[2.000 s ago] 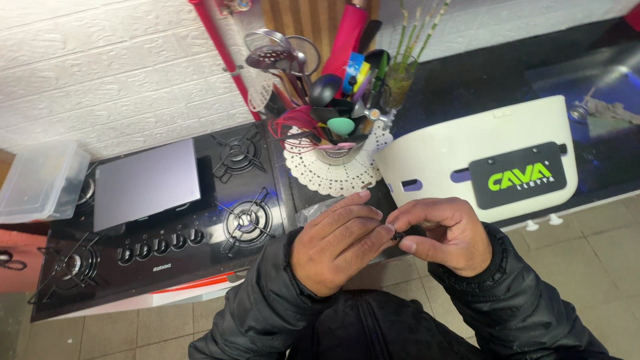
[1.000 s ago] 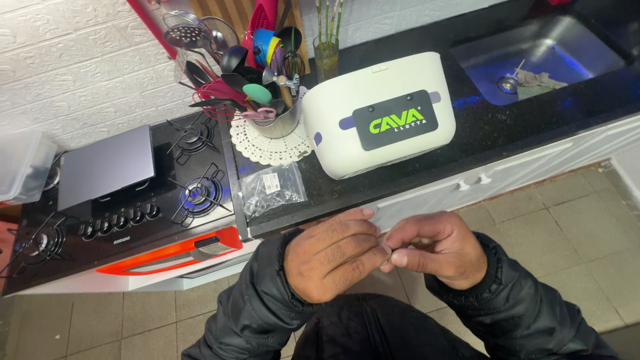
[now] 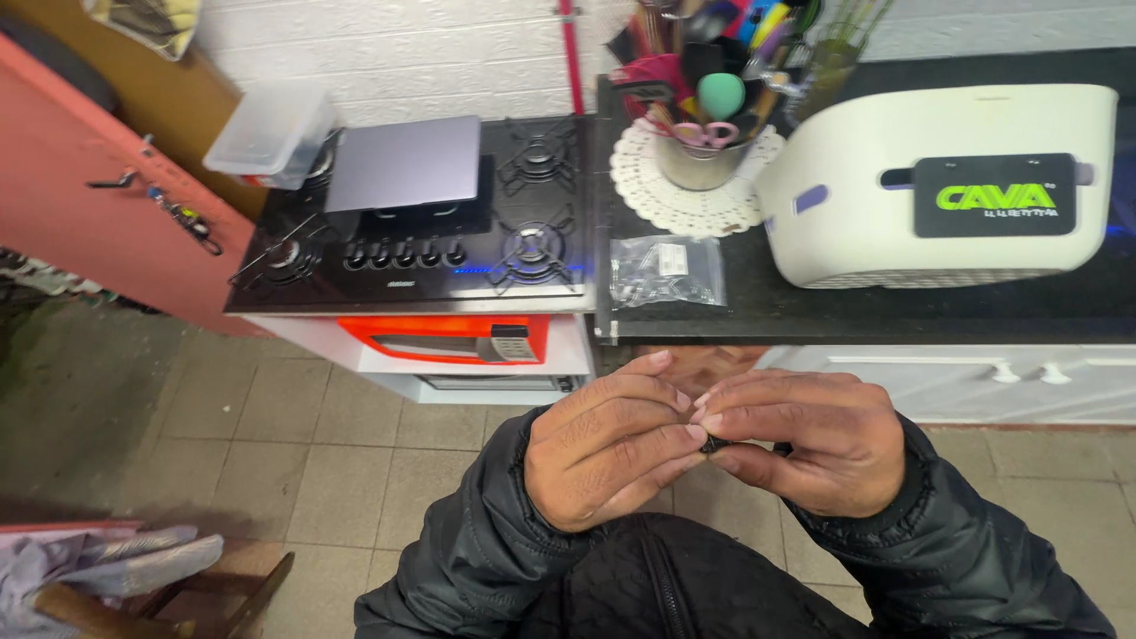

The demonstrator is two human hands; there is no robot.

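Observation:
Both hands meet in front of my body, just below the counter edge. Between the fingertips is a small dark object (image 3: 713, 445), mostly hidden by the fingers. My right hand (image 3: 808, 435) pinches it between thumb and fingers. My left hand (image 3: 612, 448) touches it with its fingertips, palm turned down. Beyond the hands, a clear plastic bag (image 3: 667, 271) with small parts and a label lies on the black countertop (image 3: 754, 319). A white plastic case (image 3: 852, 195) with a dark plate bearing green writing stands at the right.
A metal pot (image 3: 701, 164) of kitchen utensils stands on a white crocheted doily (image 3: 639, 186). A grey closed laptop (image 3: 404, 164) lies over the black gas cooktop (image 3: 426, 240), beside a clear plastic container (image 3: 271, 133). Below are an orange-red appliance (image 3: 444, 339) and white cabinets (image 3: 887, 382).
The view has swung to the left. My hands stay together at the small dark object, and the fingers of my left hand have shifted slightly around it.

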